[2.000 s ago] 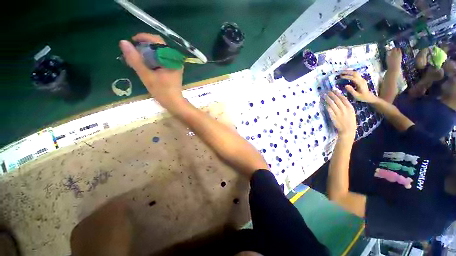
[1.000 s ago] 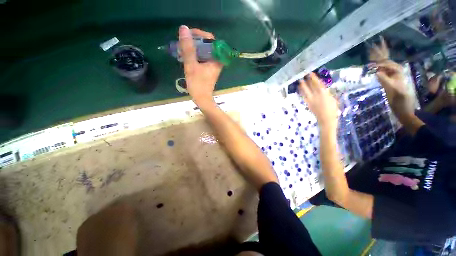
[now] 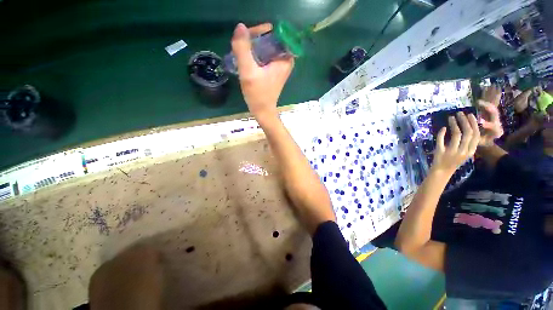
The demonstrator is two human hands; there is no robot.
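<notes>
My right hand is closed around the grey body of a power screwdriver with a green rear cap, over the belt. Its front points left and down at the open top of a black cylindrical unit, which stands upright. The front end meets the unit's right rim in view; whether the bit touches a screw cannot be told. A whitish cable runs from the cap to the top edge. My left hand is not visible; only a blurred, skin-coloured shape shows at the bottom left.
More black units stand on the green belt, at far left and right of the tool. A white label lies on it. A brown board is in front. A neighbour's hands are over a tray, beyond a white bar.
The view has shifted. My right hand has brought the screwdriver's front from a gap beside the unit to its top. A further unit shows at far left. The neighbour's hands have come together over the tray.
</notes>
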